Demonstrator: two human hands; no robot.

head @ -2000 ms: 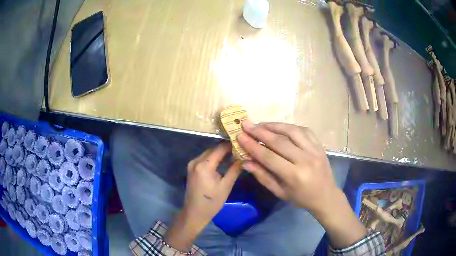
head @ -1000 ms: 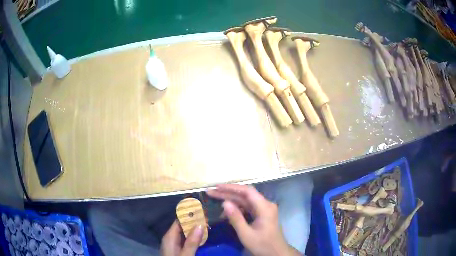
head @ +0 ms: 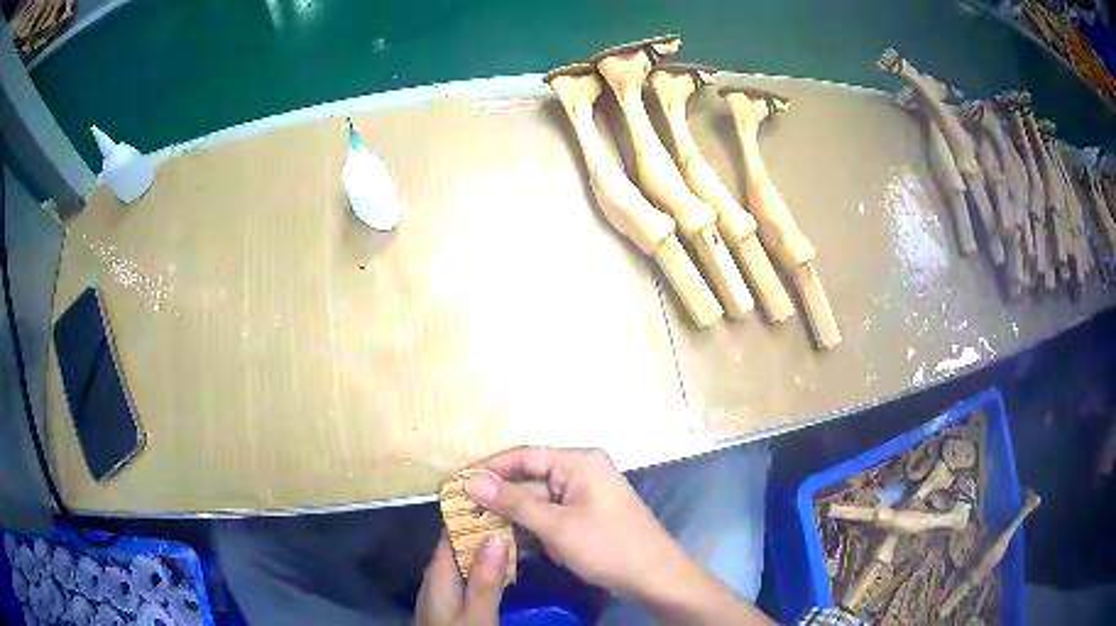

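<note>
A striped oval sole plate [head: 464,528] is held upright at the table's front edge, low in the middle of the view. My left hand [head: 463,587] grips its lower end, thumb on the striped face. My right hand [head: 575,508] holds its upper end with thumb and fingers. The fingers cover part of the plate, and its far side is hidden; I cannot tell if a leg is attached behind it.
A white glue bottle [head: 371,190] stands mid-left, a second white bottle [head: 125,168] farther left. A phone [head: 97,385] lies at left. Glued legs [head: 630,184] lie mid-table, piled legs [head: 1004,184] at right. Blue crates flank me, right [head: 802,538] and left [head: 196,565].
My right hand, open and apart from the plate a second ago, now holds its upper end. The plate has turned slightly. The view has shifted a little.
</note>
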